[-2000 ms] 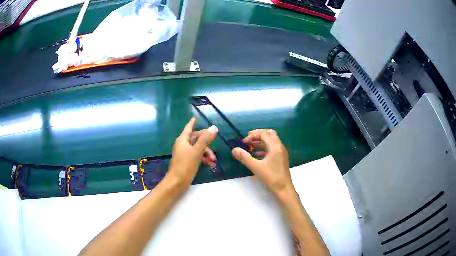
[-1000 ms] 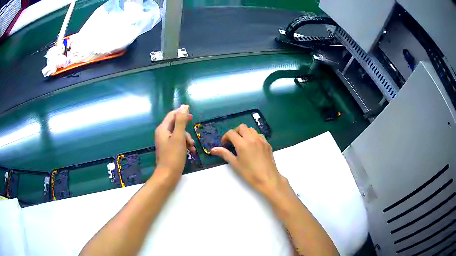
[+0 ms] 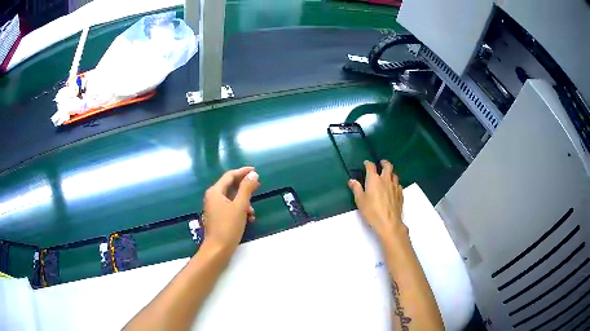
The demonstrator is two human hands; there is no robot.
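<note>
A black phone frame with an open window lies or is held at a slant on the green belt. My right hand grips its near end, thumb on the left side and fingers on the right. My left hand is raised over the belt edge, thumb and index fingertips together; I cannot tell if anything is between them. Another phone frame lies on the belt, partly hidden behind my left hand. More phone frames with orange lines lie in a row to the left.
A white padded sheet runs along the near edge of the green conveyor belt. A grey machine with a cable chain stands at the right. A grey post and a clear bag on an orange tray are behind.
My right hand has let go of the frame in front and moved right to the one farther off, which now lies nearer. The released frame is closer to the white sheet. My left hand stays pinched.
</note>
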